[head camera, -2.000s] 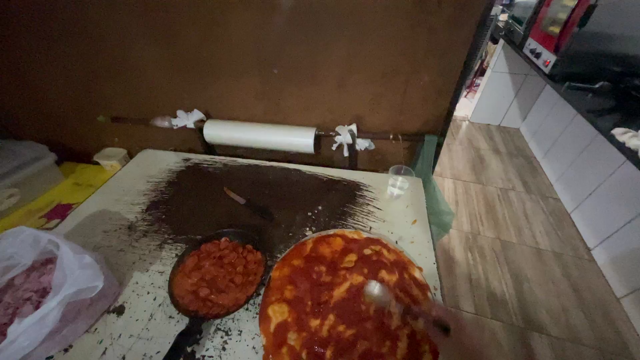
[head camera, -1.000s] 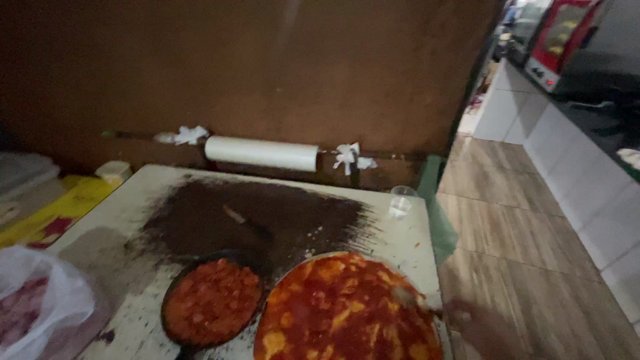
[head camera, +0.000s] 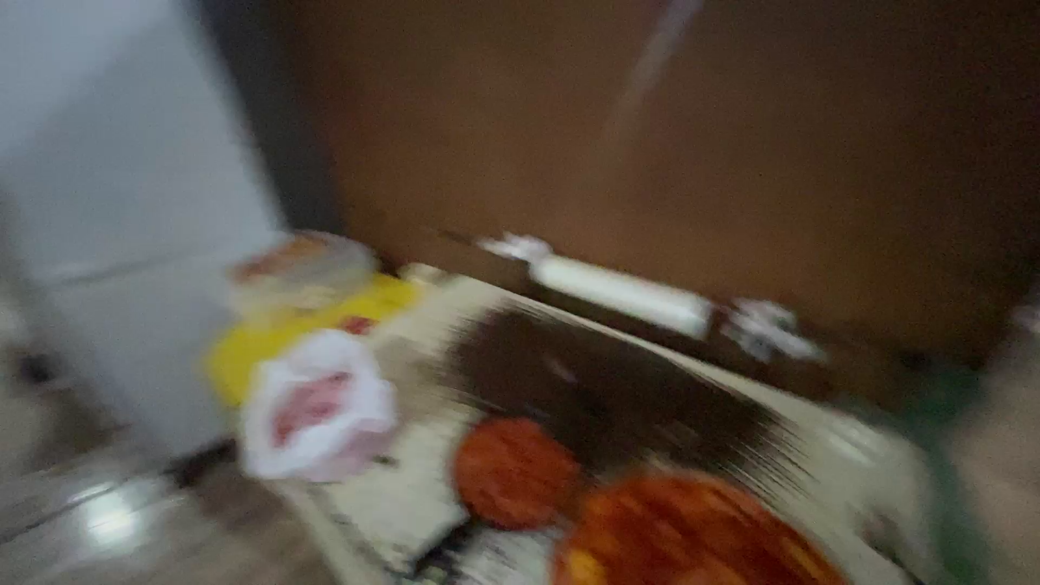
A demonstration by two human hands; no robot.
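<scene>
Strong blur covers the head view, and neither my left hand nor my right hand can be made out. A round pizza base spread with red sauce [head camera: 691,536] lies at the bottom, cut off by the frame edge. Just left of it sits a dark pan of chunky red sauce [head camera: 516,474], its black handle pointing down and left. Farther left stands an open white plastic bag [head camera: 370,398] with pinkish food inside. No spoon can be told apart in the blur.
The pale table [head camera: 406,475] has a large dark worn patch. Behind it, a white roll [head camera: 621,294] hangs by the brown wall. A tub [head camera: 305,272] and a yellow sheet or bag [head camera: 231,357] are at the back left, beside a pale upright surface [head camera: 138,203]. Green material [head camera: 946,479] hangs at right.
The view has swung left and tilted, bringing in the pale surface and floor at left. The blurred right hand and spoon seen over the pizza two seconds ago no longer show.
</scene>
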